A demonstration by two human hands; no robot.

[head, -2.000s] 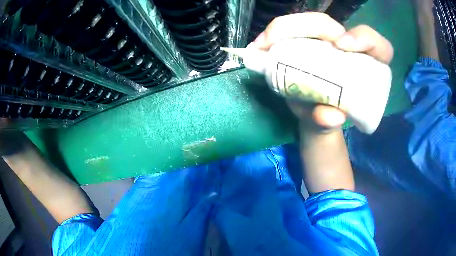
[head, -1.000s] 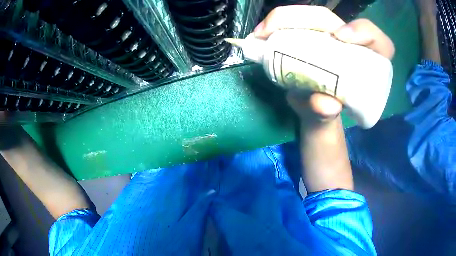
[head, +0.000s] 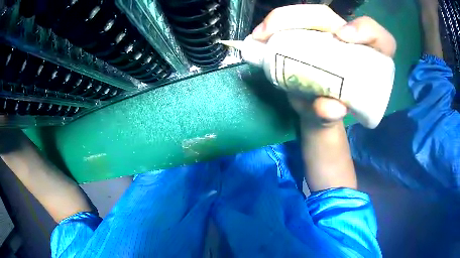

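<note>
My right hand (head: pixel 323 30) is closed around a white squeeze bottle (head: pixel 363 75) with a dark-outlined label. Its thin pale nozzle (head: pixel 231 44) points left, over or against the near end of a row of glossy black ring-like parts (head: pixel 196 25); contact cannot be told. The black parts lie in long rows in a clear tray, with greenish clear ribs (head: pixel 151 30) between them. The tray's near edge rests over a green mat (head: pixel 166 121). My left forearm (head: pixel 45 176) reaches up at the left; my left hand (head: pixel 7 136) is dark and mostly cut off by the picture's edge.
Another person's blue sleeve (head: pixel 434 111) and bare forearm (head: pixel 431 30) are at the right edge, beside the mat's right end. The mat's front edge lies just above my blue-clothed lap (head: pixel 202 206). Pale scuffs mark the mat.
The bottle and its nozzle have shifted slightly left since a second ago and sit a little higher than two seconds ago. My right hand still holds the bottle.
</note>
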